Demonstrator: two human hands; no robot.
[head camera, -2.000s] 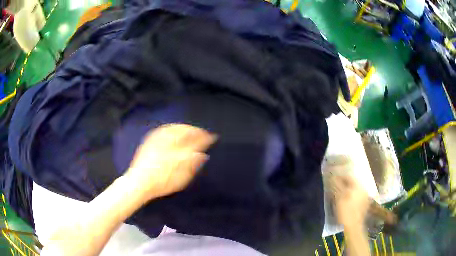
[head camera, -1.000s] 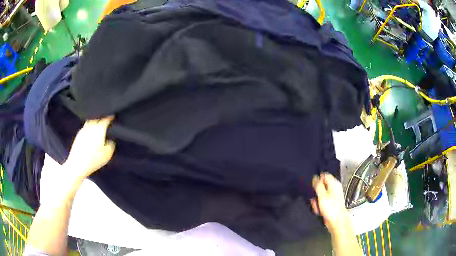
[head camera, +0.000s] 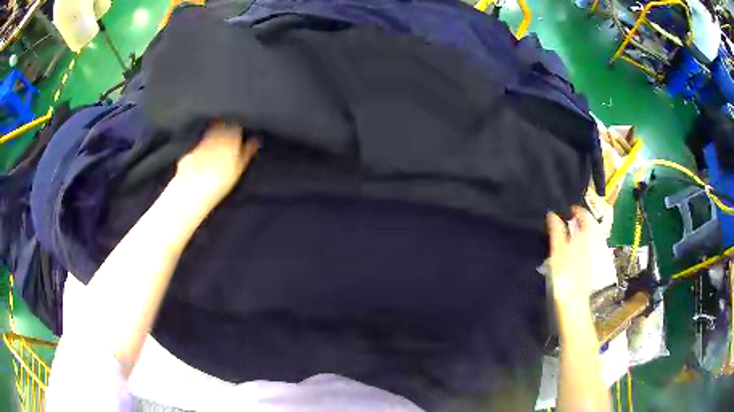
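Observation:
A large dark navy and black garment lies heaped over the pressing table, its duller black layer spread across the far part. My left hand is at the near edge of the black layer on the left, fingertips partly hidden by the cloth. My right hand is at the garment's right edge, with its fingertips at the cloth. The iron's wooden handle shows to the right of my right forearm; the iron is partly hidden by the arm.
The white table cover shows at the near left edge. A yellow hose runs at the right. A blue stool stands at the far left. A yellow-framed cart is at the lower left, on a green floor.
My left hand has moved right and farther forward. My right hand has moved forward and slightly right. The black layer lies flatter, and the iron is more hidden behind my right arm.

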